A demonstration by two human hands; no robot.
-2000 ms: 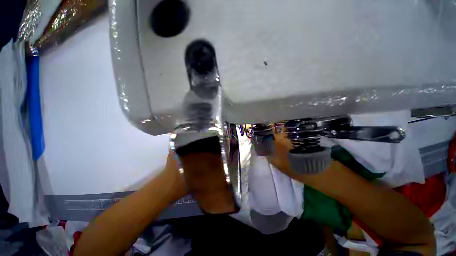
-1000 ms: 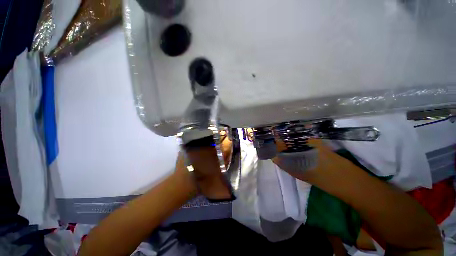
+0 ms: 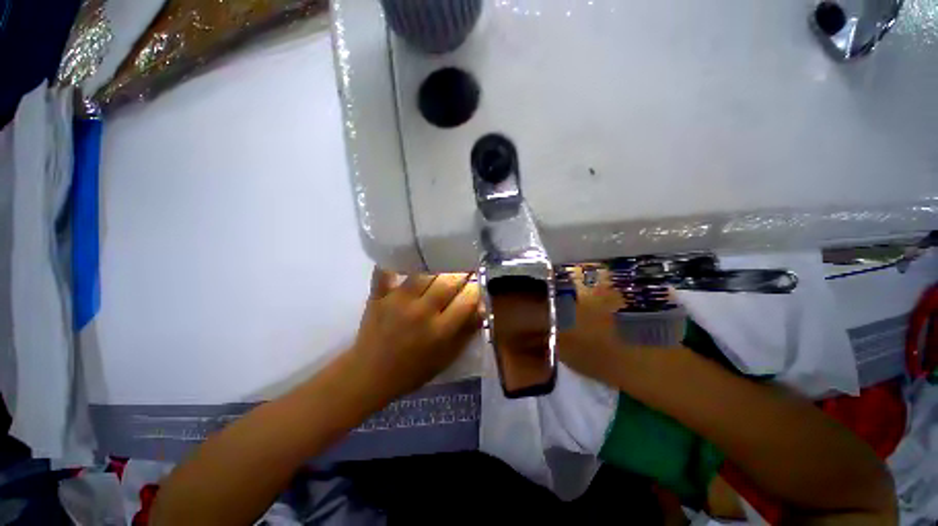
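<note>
The white sewing machine head (image 3: 658, 134) covers the upper middle and right, with a chrome loop (image 3: 519, 308) on its front. My left hand (image 3: 420, 321) lies palm down at its lower left edge, fingers bent forward; the fingertips are hidden under the head. My right hand (image 3: 586, 324) is mostly hidden behind the chrome loop and tension parts. A white garment (image 3: 566, 421) hangs over the table's front edge between my forearms, with a green panel (image 3: 658, 447) under my right forearm. The needle and presser foot are hidden, so any grip cannot be made out.
White cut strips (image 3: 41, 277) and blue tape (image 3: 86, 221) lie along the left table edge. A shiny brown package (image 3: 195, 46) is at the back left. Thread snips (image 3: 874, 254) lie on the right. Red cloth (image 3: 869, 416) and red-orange scissor handles (image 3: 923, 334) are at the right.
The view has shifted so the machine head sits further right. My left hand now shows left of the chrome loop, where before it was mostly behind it. The white garment has bunched slightly.
</note>
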